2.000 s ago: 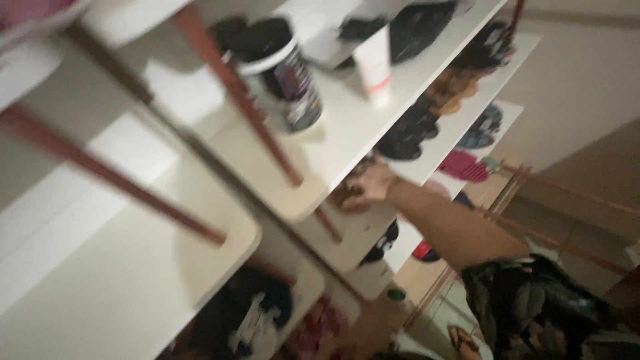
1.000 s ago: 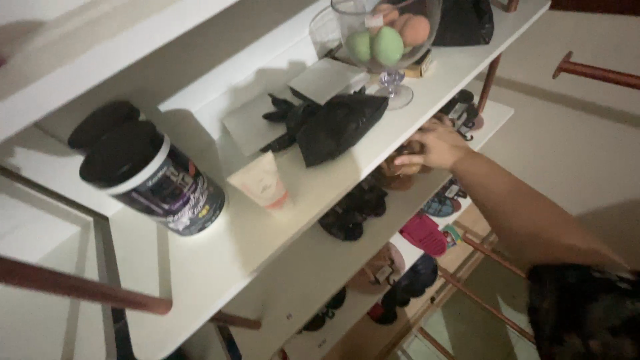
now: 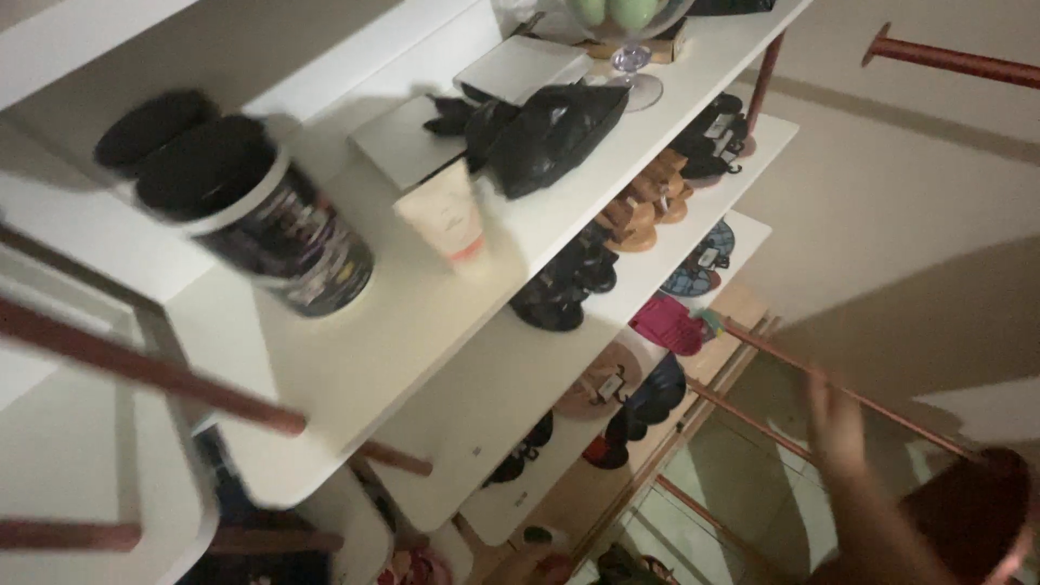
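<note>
My right hand, blurred, is at the lower right beside a copper-coloured metal rail; whether it touches the rail or holds anything is unclear. My left hand is out of view. On the shelf under the top board, tan sandals lie between black sandals and black tagged footwear. Lower down are blue patterned footwear, magenta footwear, pinkish tagged footwear and dark blue footwear.
The white top shelf holds black-lidded tubs, a pale tube, a crumpled black bag, white flat boxes and a stemmed glass bowl. Copper-coloured posts stand between shelves. Another rail juts in at the upper right.
One second ago my right hand was at the tan sandals on the shelf; now it is away from them, lower and to the right. The sandals lie uncovered.
</note>
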